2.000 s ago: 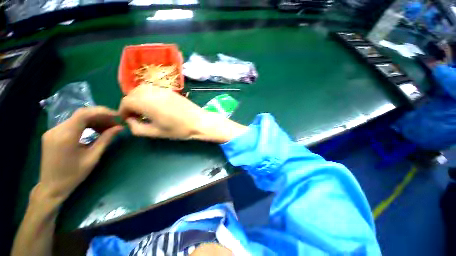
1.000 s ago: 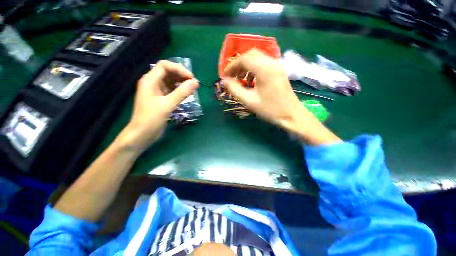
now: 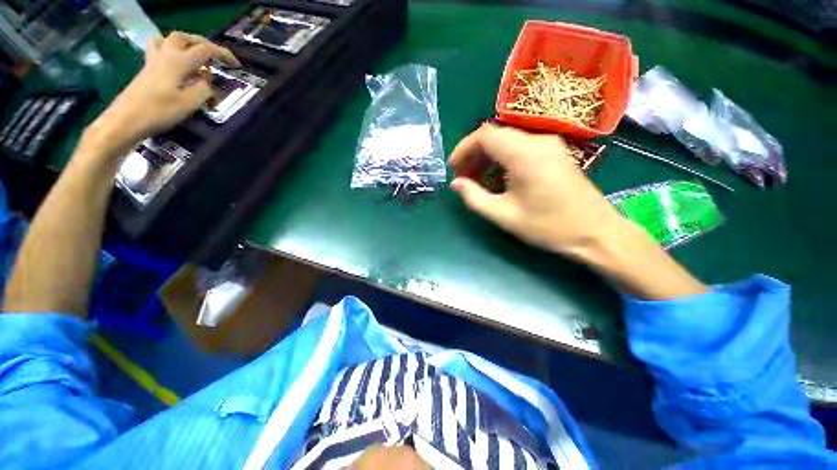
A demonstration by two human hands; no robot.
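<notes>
My left hand (image 3: 165, 84) reaches over the black foam tray (image 3: 303, 106) at the left. Its fingertips are at the left end of a phone middle frame (image 3: 237, 95) in a pocket; whether they grip it cannot be told. My right hand (image 3: 541, 188) hovers over the mat below the red bin (image 3: 613, 50), palm down, thumb and index a little apart, with no part visible between them. It partly hides loose thin strips (image 3: 587, 154). Pale gold strips (image 3: 557, 95) are heaped in the bin. A clear white-label bag (image 3: 401, 138) lies between tray and hand, dark bits at its near end.
A green-label bag (image 3: 675, 211) lies beside my right wrist. A thin metal rod (image 3: 675, 165) lies above it, and crumpled clear bags (image 3: 707, 124) lie right of the bin. Another frame (image 3: 151, 172) sits nearer in the tray. A cardboard box (image 3: 248, 312) is below the table edge.
The view has turned left. My left hand has moved from near the white-label bag to the tray. My right hand has drawn down off the bin, showing its strips.
</notes>
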